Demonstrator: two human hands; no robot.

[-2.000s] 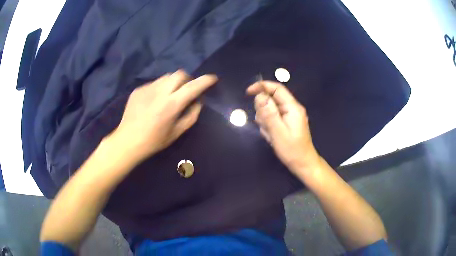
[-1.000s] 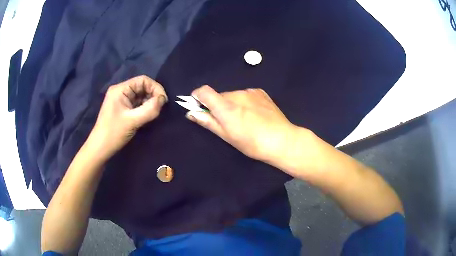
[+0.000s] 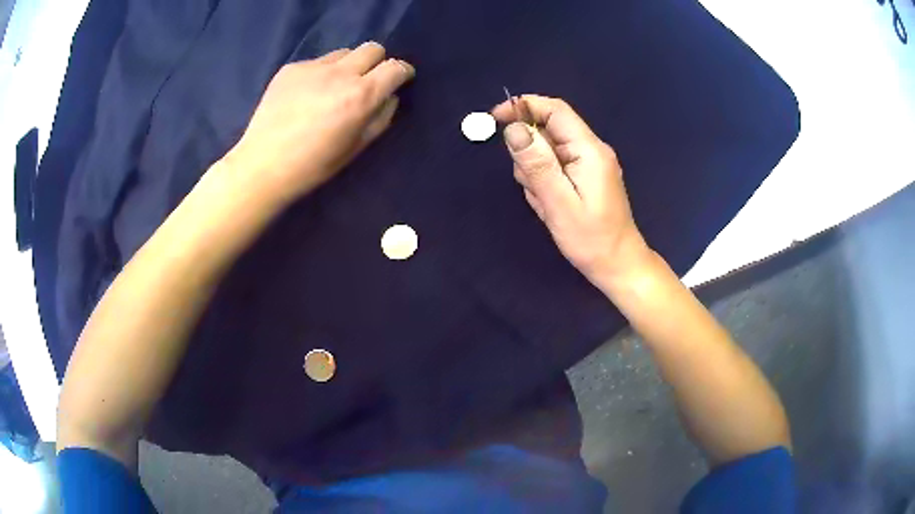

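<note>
A dark navy jacket (image 3: 642,151) lies spread over the table and hangs over its front edge. Three round shiny buttons (image 3: 399,242) sit in a slanting row on it. My left hand (image 3: 326,115) rests on the cloth at the upper left, near the lining, fingers bent; whether it pinches any cloth or thread cannot be seen. My right hand (image 3: 572,181) is beside the top button, shut on the thread snips (image 3: 511,97); only thin blade tips and a bit of yellow show between the fingers.
The white table (image 3: 853,120) shows right and left of the jacket. A flat dark rectangle (image 3: 25,189) lies at the far left. Black looped handles (image 3: 893,18) show at the top right corner. Grey floor (image 3: 642,402) shows below the table's edge.
My left hand has moved up and right, and its pinch is hidden. My right hand has moved up and right with the snips, uncovering the middle button. The cloth has shifted slightly left.
</note>
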